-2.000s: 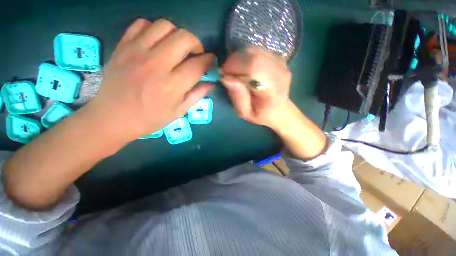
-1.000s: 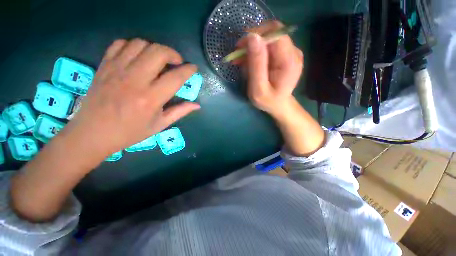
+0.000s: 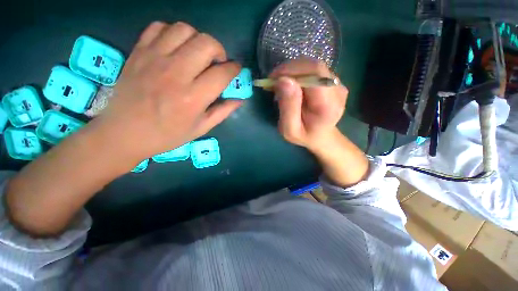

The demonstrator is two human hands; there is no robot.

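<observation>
My left hand [image 3: 170,88] holds a small turquoise housing [image 3: 239,84] between thumb and fingers, its open face with a dark mark showing. My right hand [image 3: 312,102] grips a tan pick-up pen [image 3: 298,82], held level, its tip at the housing's right edge. Whether a part is on the tip is too small to tell. The round grey parts dish [image 3: 298,31], speckled with shiny dots, lies just beyond my right hand. Another housing [image 3: 205,152] lies below my left hand, beside others partly hidden by my forearm.
Several loose turquoise housings [image 3: 67,89] lie on the dark green bench [image 3: 250,165] at the left, near a small greyish pile [image 3: 100,101]. At the right are a black ribbed box [image 3: 392,79], a white-wrapped handle [image 3: 488,136], a cable and brown cartons [image 3: 448,227].
The pen tip has moved from over the dish to the housing in my left hand. The view has shifted slightly. My left hand still holds a housing.
</observation>
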